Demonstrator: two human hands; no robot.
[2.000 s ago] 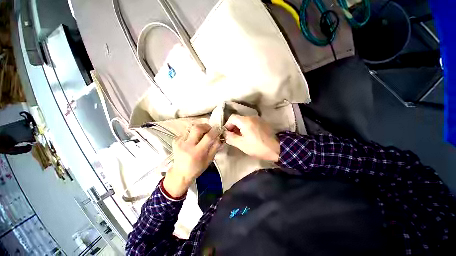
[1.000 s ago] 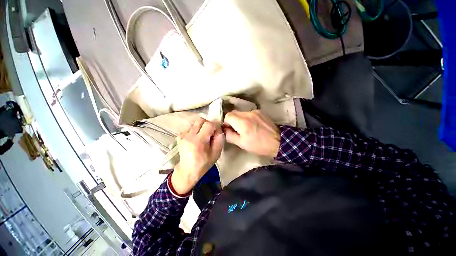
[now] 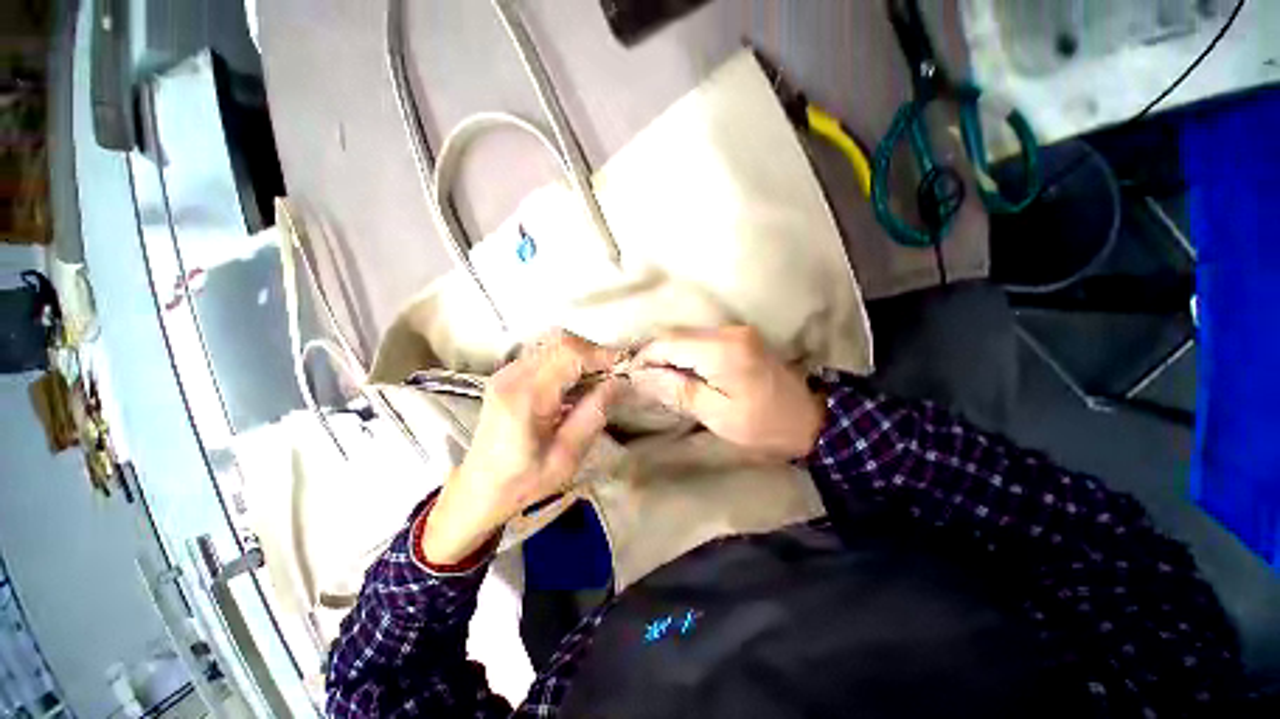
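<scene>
A cream tote bag (image 3: 758, 211) lies in front of me, partly on the board and partly over my lap, with thin looped handles (image 3: 447, 176) and a small blue mark. My left hand (image 3: 527, 421) and my right hand (image 3: 730, 391) meet at the bag's opening. Their fingertips pinch the bag's edge between them. The hands are slightly blurred, and the fingers hide the exact spot they hold.
Green-handled scissors (image 3: 910, 176) and a yellow handle (image 3: 840, 145) lie beyond the bag at right. More cream bags (image 3: 302, 492) rest at left. A round dark bin (image 3: 1060, 211) and a blue bin (image 3: 1235, 309) stand at right. The board (image 3: 337, 84) is pinkish-grey.
The view has shifted, so the scissors and a pale surface at top right show more. Both hands have risen slightly off the bag's opening, and the pale strip between them is now hidden.
</scene>
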